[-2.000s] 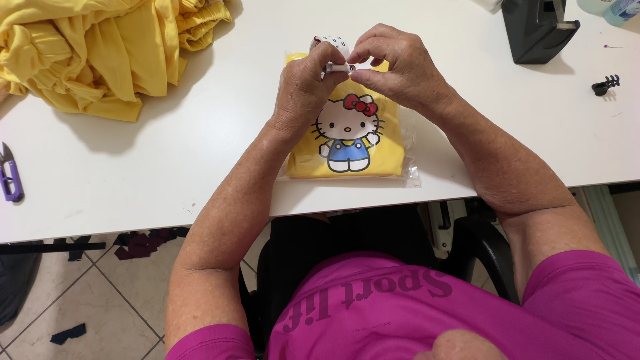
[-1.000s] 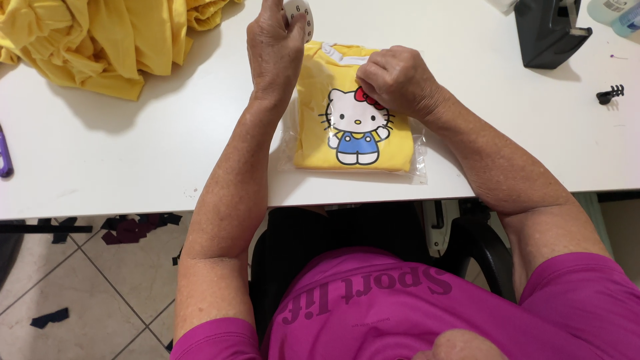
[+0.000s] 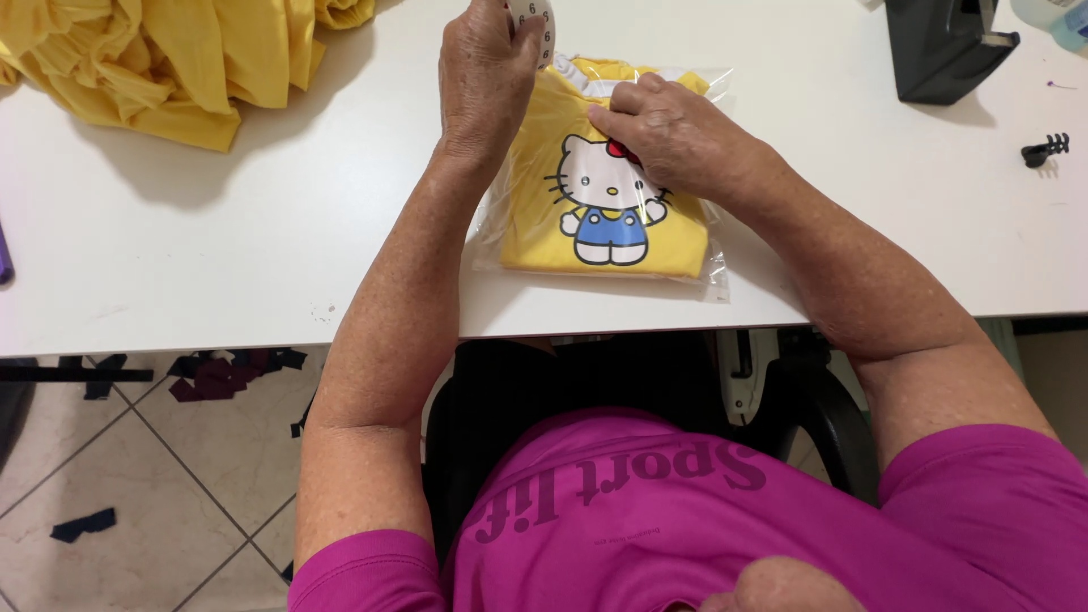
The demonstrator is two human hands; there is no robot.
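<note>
A folded yellow garment with a printed cartoon cat [image 3: 608, 229] lies in a clear plastic bag [image 3: 716, 276] near the table's front edge. My left hand [image 3: 489, 76] grips a white roll of size stickers printed with the digit 6 [image 3: 546, 38], partly cut off by the top of the view, above the bag's upper left corner. My right hand [image 3: 671, 127] rests on the upper right part of the bag, over the cat's red bow, with its index finger pointing left. Whether it pinches anything is hidden.
Gathered yellow fabric [image 3: 170, 59] is heaped at the upper left. A black tape dispenser [image 3: 943, 51] stands at the upper right, with a small black clip [image 3: 1045, 150] below it. The end of a purple tool [image 3: 4, 255] shows at the left edge. Fabric scraps [image 3: 217, 374] lie on the floor.
Two seconds ago both hands met above the bag at a small white item. My left hand has since moved up and left with the roll; my right hand has come down onto the bag.
</note>
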